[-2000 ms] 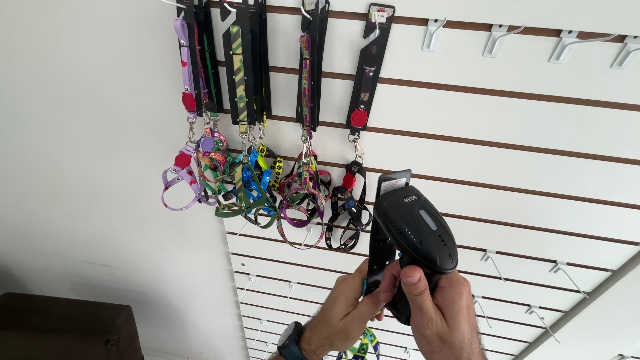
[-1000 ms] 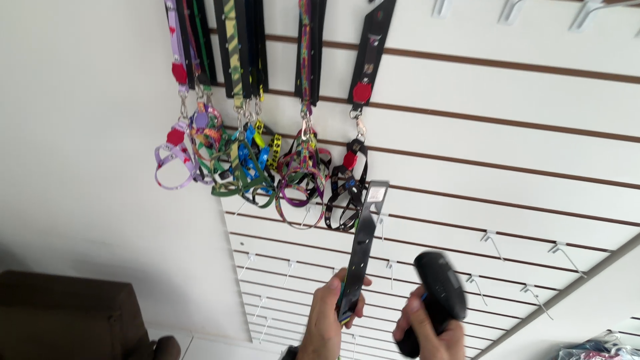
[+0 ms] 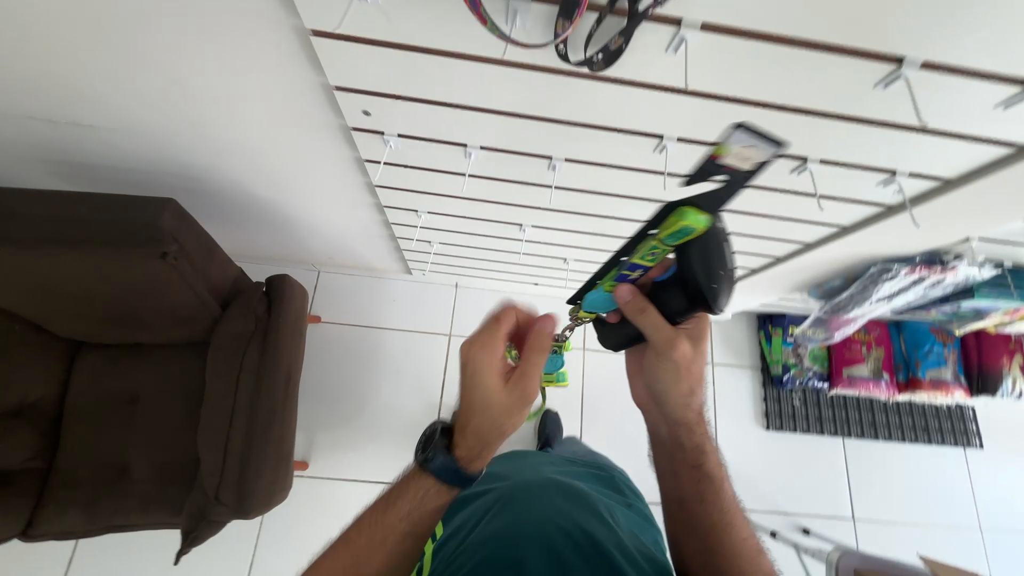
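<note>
My right hand (image 3: 668, 352) grips a black handheld barcode scanner (image 3: 696, 280) and, against it, a black hanger card (image 3: 740, 156) carrying a folded green, yellow and blue pet leash (image 3: 648, 256). A metal clip (image 3: 573, 318) joins the leash to a matching harness (image 3: 556, 360) hanging below it. My left hand (image 3: 504, 376), blurred and with a dark watch on its wrist, is at the harness straps with its fingers curled. Whether its fingers close on a strap cannot be told.
A white slatwall (image 3: 512, 112) with metal hooks stands ahead, with a black harness (image 3: 600, 40) hanging at its top. A brown upholstered sofa (image 3: 120, 360) is at left. Bagged goods (image 3: 864, 360) sit on a black rack (image 3: 872, 416) at right, above the white tiled floor (image 3: 368, 384).
The view has swung down to the floor. The hanger card, in my left hand one second ago, is now in my right hand with the scanner. The leash's colourful side now shows.
</note>
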